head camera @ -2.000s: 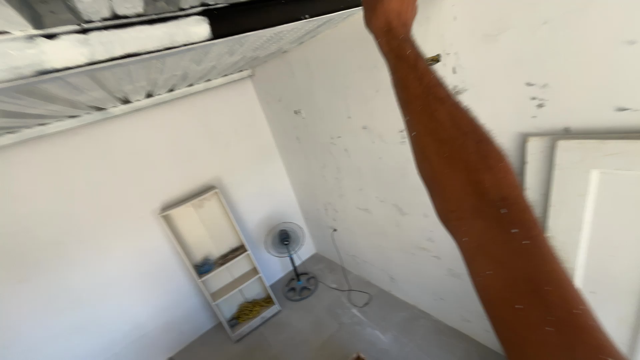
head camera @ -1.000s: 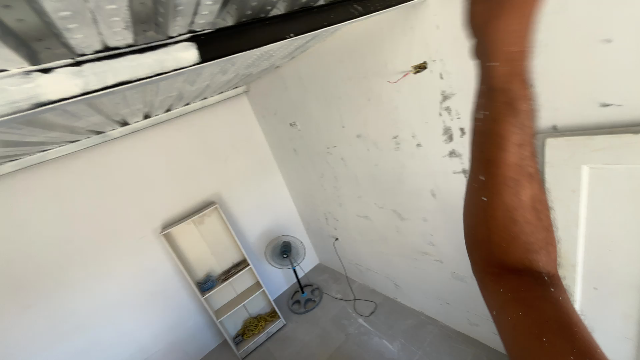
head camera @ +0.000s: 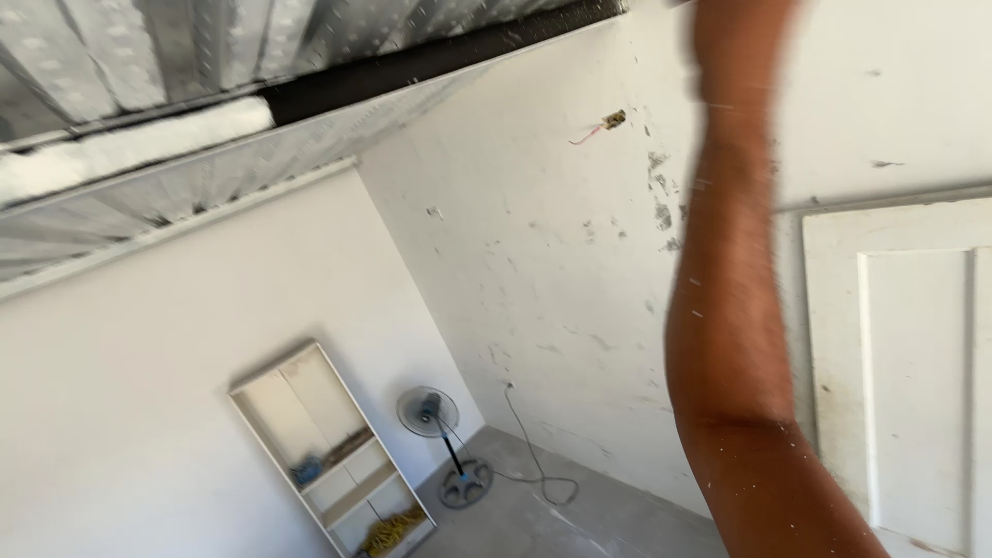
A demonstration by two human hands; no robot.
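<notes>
My right forearm rises from the lower right edge to the top of the head view. My right hand (head camera: 748,19) is blurred and mostly cut off by the top edge, so its fingers and anything in them are hidden. Left of it, a black roof beam (head camera: 411,68) runs under corrugated metal roofing (head camera: 194,46). A stretch of white coating (head camera: 178,136) covers the beam's left part. My left hand is out of view.
A panelled white door (head camera: 914,372) stands at right. Wires stick out of a wall box (head camera: 614,119). Below are a pedestal fan (head camera: 428,411), its cord (head camera: 535,480) on the floor, and a leaning shelf unit (head camera: 341,395) holding a yellow bundle (head camera: 391,531).
Compared with two seconds ago, my right forearm is more upright and its raised end is farther right. The wall box beside it shows more fully.
</notes>
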